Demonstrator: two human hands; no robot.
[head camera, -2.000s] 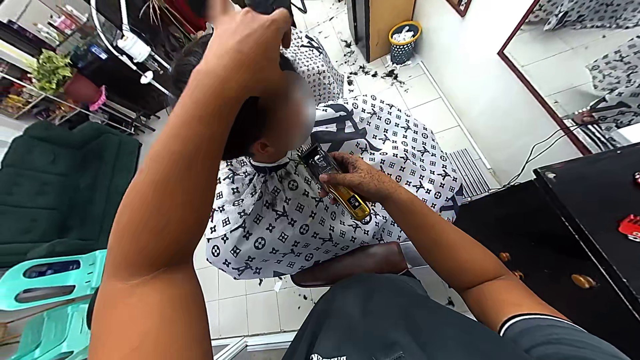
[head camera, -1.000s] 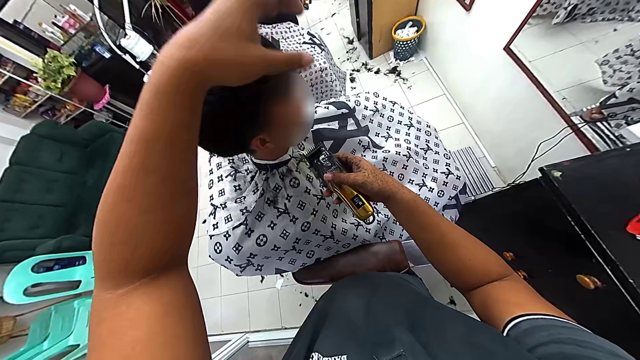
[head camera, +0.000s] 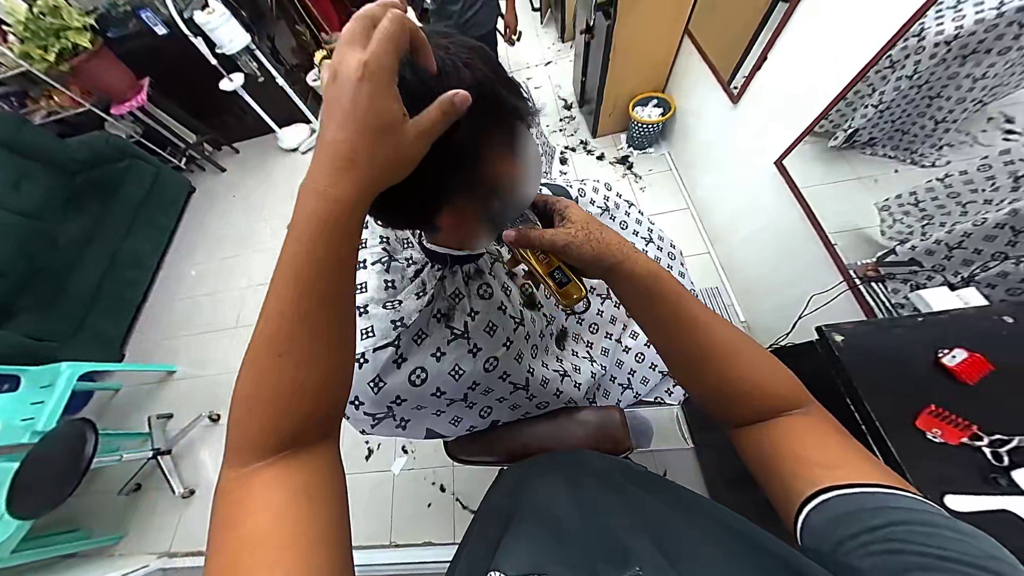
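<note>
A seated person with dark hair (head camera: 460, 112) wears a white patterned barber's cape (head camera: 480, 344) with cut hair scattered on it. My left hand (head camera: 380, 104) rests with its fingers on top of the head, thumb apart, no tool visible in it. Low in front of the person's blurred face, my right hand (head camera: 572, 236) is closed around a gold cordless hair clipper (head camera: 560, 280). The clipper's lit display faces up, and its cutting end is hidden near the chin.
A brown chair armrest (head camera: 544, 436) is below the cape. Red clipper guards (head camera: 964, 364) and scissors (head camera: 996, 448) lie on a black counter (head camera: 864, 352) at right. Behind are a wastebasket (head camera: 648, 120) and another person (head camera: 472, 16). Left are a green sofa (head camera: 72, 248), a turquoise plastic chair (head camera: 48, 400) and a stool (head camera: 56, 468).
My left hand has come down onto the hair from above the head. My right hand has raised the clipper from over the cape towards the lower face. The view has shifted.
</note>
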